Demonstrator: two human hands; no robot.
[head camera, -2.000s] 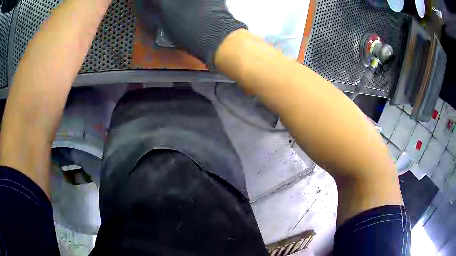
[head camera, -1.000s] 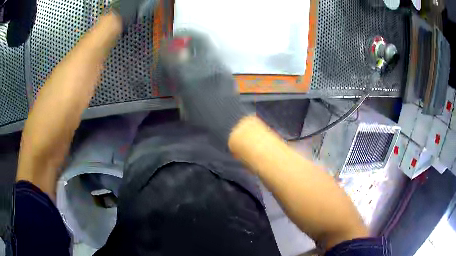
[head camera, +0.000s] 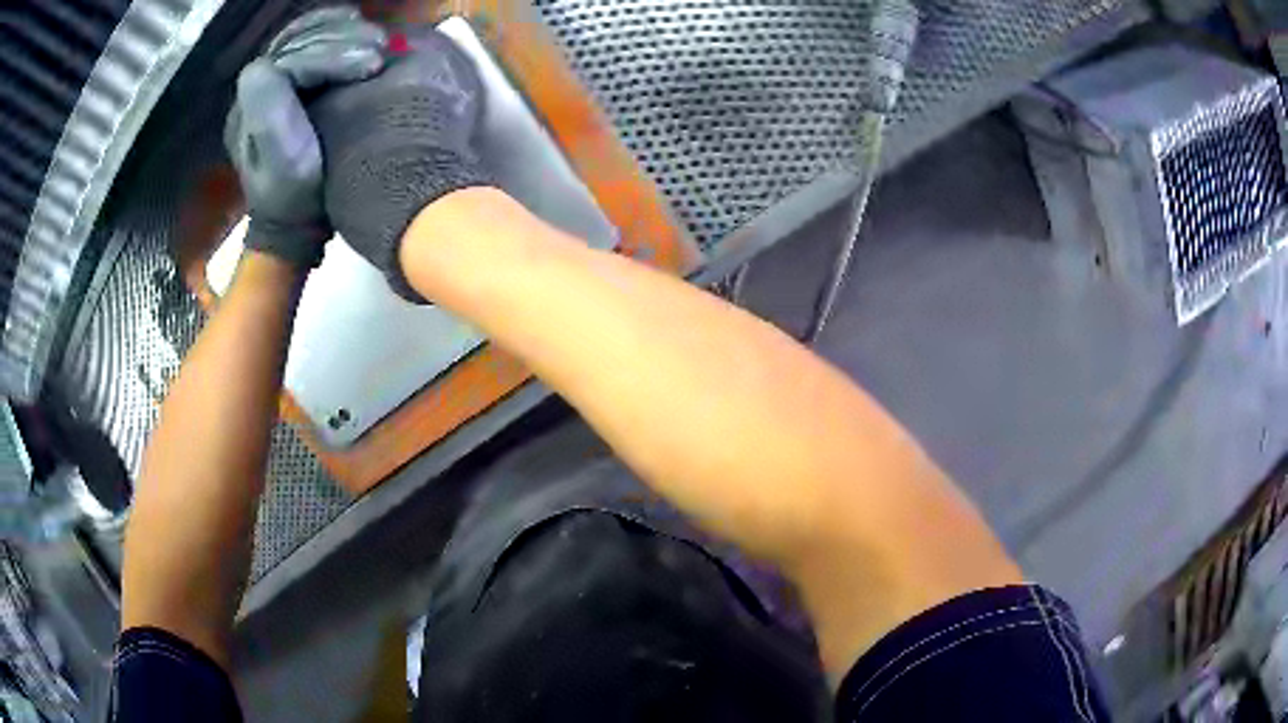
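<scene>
A silver tablet back cover (head camera: 389, 346) with a small camera hole near its lower corner lies flat in an orange-brown holding fixture (head camera: 622, 184). My right hand (head camera: 403, 141), in a grey knit glove, is closed over an air sander on the upper part of the cover. Only a red mark of the air sander (head camera: 398, 44) shows; the rest is hidden under my gloves. My left hand (head camera: 287, 134), also gloved, is against my right hand with its fingers bent over the sander area. What its fingers touch is hidden.
The fixture lies on a grey perforated bench (head camera: 706, 99). A slotted rack (head camera: 85, 170) curves along the left. A hose (head camera: 848, 247) hangs over the bench's front edge. A grey box with a vented panel (head camera: 1222, 191) stands below at the right.
The view has turned, so the bench now runs diagonally. My hands were apart one second ago and are now together over the cover. My right hand has moved from the cover's left edge onto it.
</scene>
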